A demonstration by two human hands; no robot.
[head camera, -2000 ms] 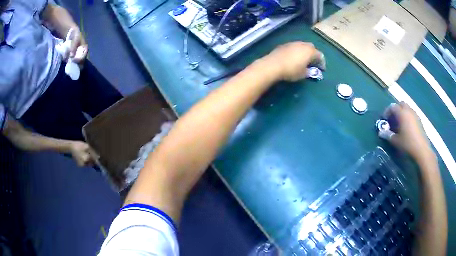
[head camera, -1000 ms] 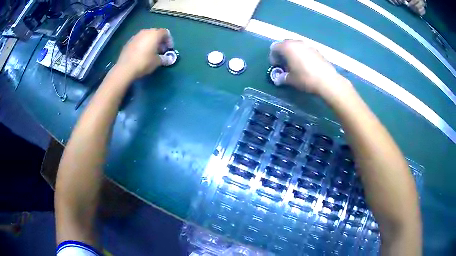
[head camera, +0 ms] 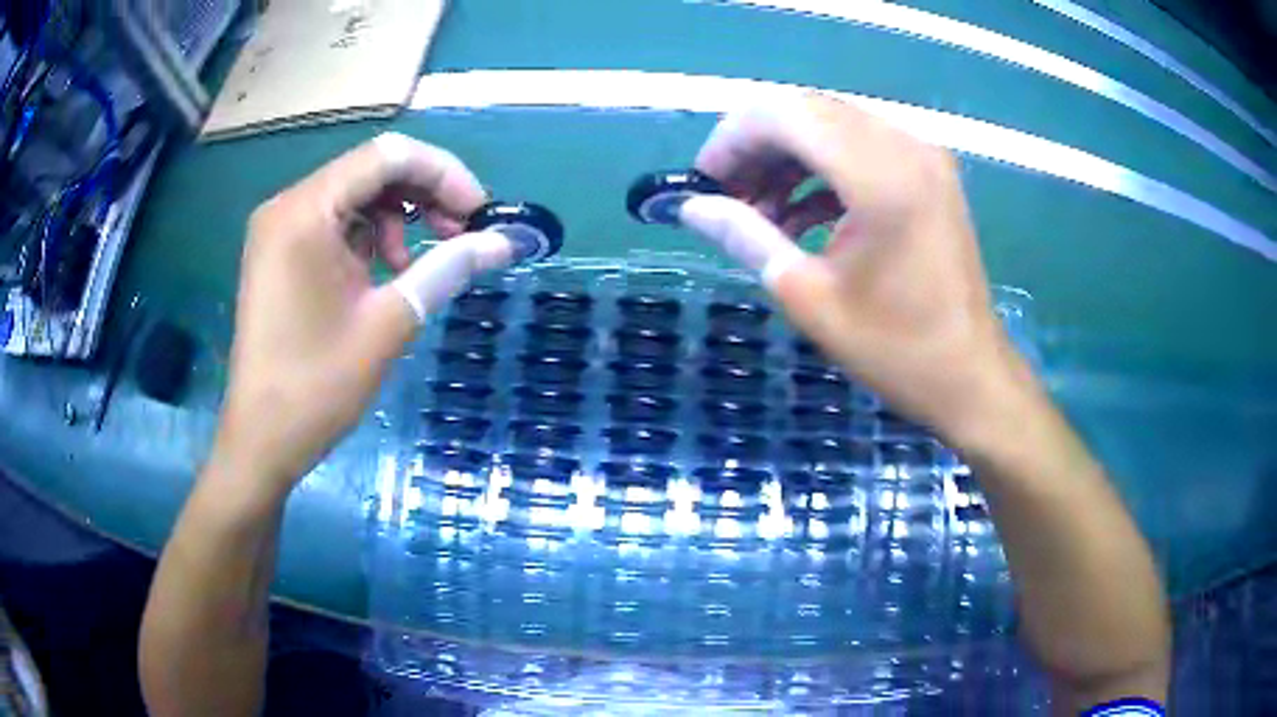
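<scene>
My left hand (head camera: 343, 266), with whitish finger cots, pinches a round unit (head camera: 515, 231) with a black rim and pale face. My right hand (head camera: 854, 238) pinches another round unit (head camera: 672, 196) by its edge, thumb against its face. Both units are held tilted above the far edge of the clear blister tray (head camera: 672, 595). Rows of black units (head camera: 647, 353) stand on edge in the tray's far pockets. The nearer pockets look clear and shiny with glare. My right hand and forearm hide part of the tray's right side.
A brown cardboard stack (head camera: 329, 63) with handwriting lies at the far left. A metal fixture with blue wires (head camera: 63, 182) stands at the left edge. A black round pad (head camera: 165, 360) lies on the green mat. White strips (head camera: 588, 91) cross the far side.
The view has shifted, so the tray is now centred below my hands. My hands have come together, each with a unit lifted and tilted. The two units lying between them are no longer seen.
</scene>
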